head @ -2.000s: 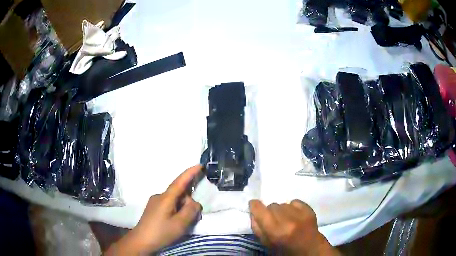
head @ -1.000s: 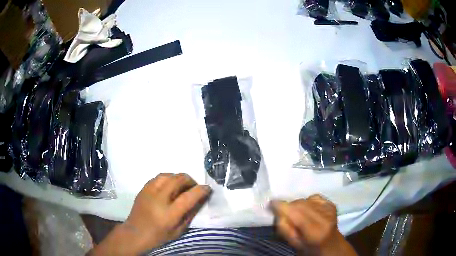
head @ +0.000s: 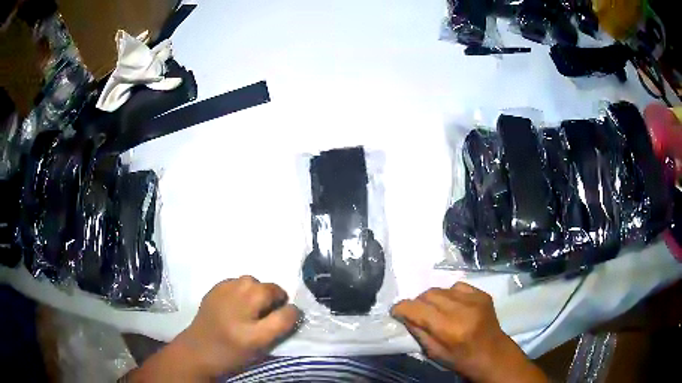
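A folded black strap bundle [head: 339, 224] lies upright in the middle of the white table, inside a clear polybag [head: 376, 191]. Its lower end is rounded and wider. My left hand [head: 247, 316] is at the bag's lower left corner, fingers curled and pinching the film edge. My right hand [head: 452, 322] is at the lower right corner, thumb and fingers pinching the film there. The bag's bottom edge lies between both hands, near my striped clothing.
Bagged strap packs stand at left [head: 93, 224] and at right [head: 553, 191]. A flat strap piece [head: 209, 112] and white glove [head: 136, 69] lie upper left. More bagged black parts [head: 523, 19], a thin black strip [head: 497, 51] and a loose black bundle [head: 591, 60] lie upper right.
The bagged bundle, tilted a second ago, is now straight and lower in view. My left index finger no longer points at the bundle; both hands are at the bag's lower corners.
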